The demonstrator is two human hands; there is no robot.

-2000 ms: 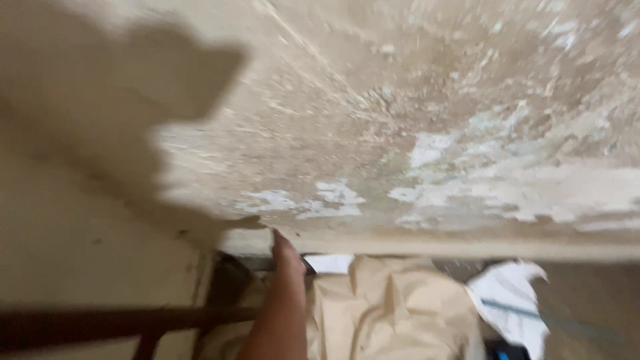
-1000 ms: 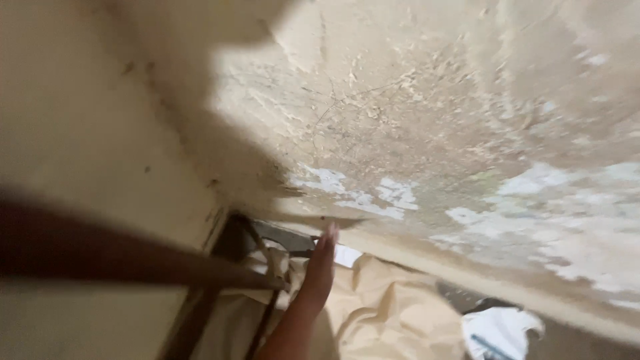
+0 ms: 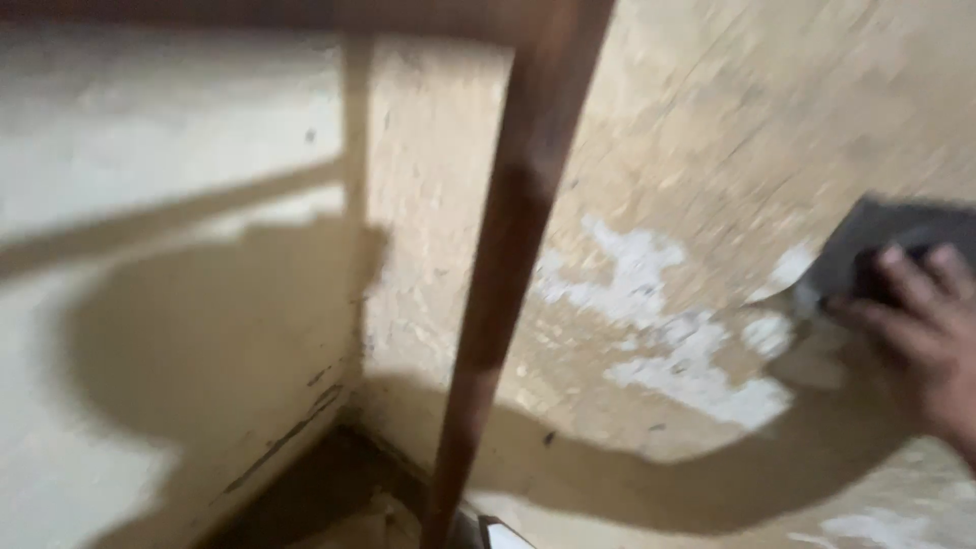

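Observation:
At the right edge, my right hand (image 3: 926, 335) grips a dark flat tool (image 3: 892, 229), seemingly a plasterer's float or trowel. Its flat face lies against or close to the worn plaster wall (image 3: 656, 152), whose beige surface is scratched and peeling. White patches (image 3: 686, 366) show on the wall left of and below the tool. The tool's handle is mostly hidden by my fingers, and its right side runs out of view. My left hand is out of view. The picture is blurred.
A reddish-brown bar (image 3: 496, 305) slants down in front of the wall, joined to a crossbar (image 3: 252, 19) along the top. A pale side wall (image 3: 183, 114) meets the worn wall at a corner. Large shadows cross both walls. Brown cloth or sheeting (image 3: 358, 526) lies low down.
The view has swung and come closer to the wall and bar. A hand was low near the wall's foot; my right hand is now at the right with the dark tool plainly visible.

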